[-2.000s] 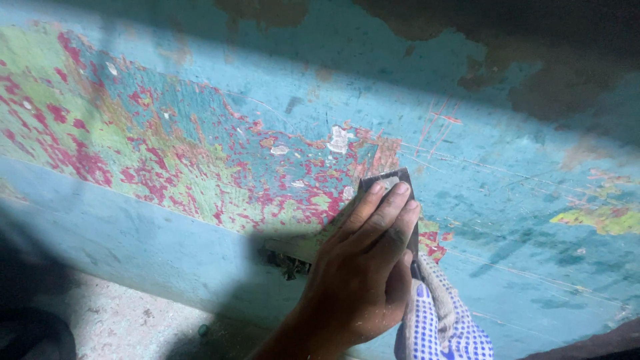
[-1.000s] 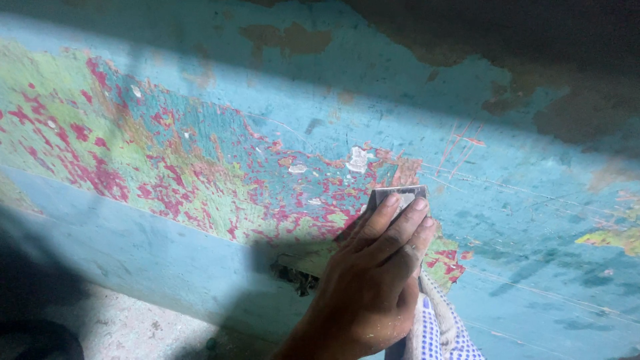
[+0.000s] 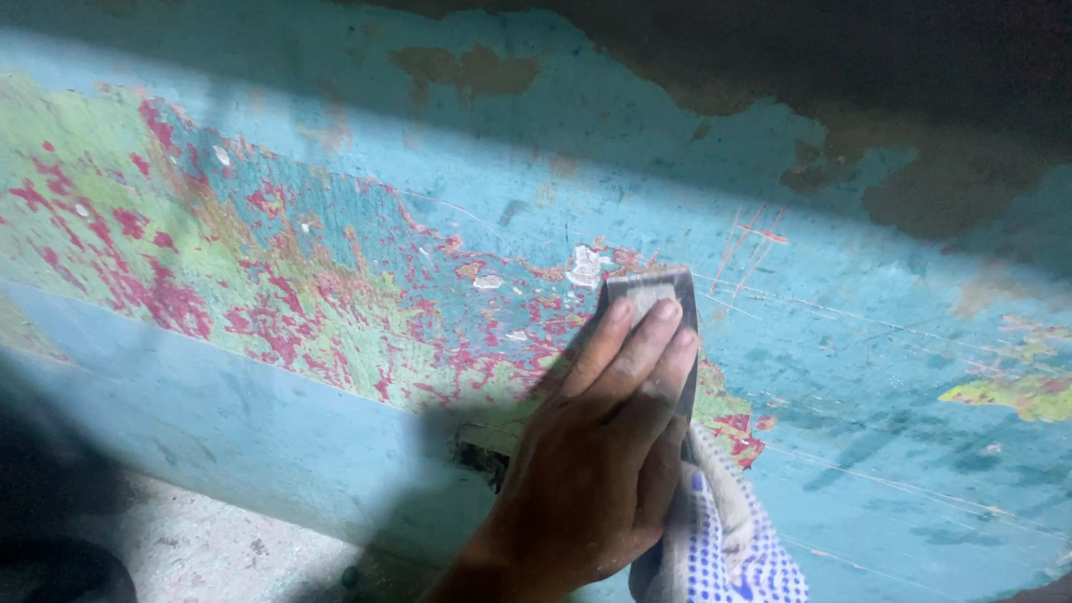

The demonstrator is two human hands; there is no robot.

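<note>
A metal scraper point(image 3: 691, 314) lies with its wide edge against a painted wall point(image 3: 846, 360), at the border of the flaked patch. My left hand point(image 3: 603, 452), bare and dusty, presses its fingers on the scraper's blade, with the thumb along the right side. Below it, my right hand point(image 3: 737, 536) wears a white knitted glove with blue dots and is closed around the tool's lower part, mostly hidden by the left hand. Left of the blade, the wall shows red, green and teal paint layers point(image 3: 285, 310) with small whitish spots point(image 3: 586, 265).
A dark hole with ragged edges point(image 3: 481, 459) opens in the wall left of my left wrist. Speckled floor point(image 3: 226, 544) shows at the lower left, with a small green round thing point(image 3: 350, 576) on it. Brown bare patches point(image 3: 469, 71) mark the shaded upper wall.
Both hands stay on the scraper, whose blade remains near the same border of flaked paint. The view has shifted somewhat.
</note>
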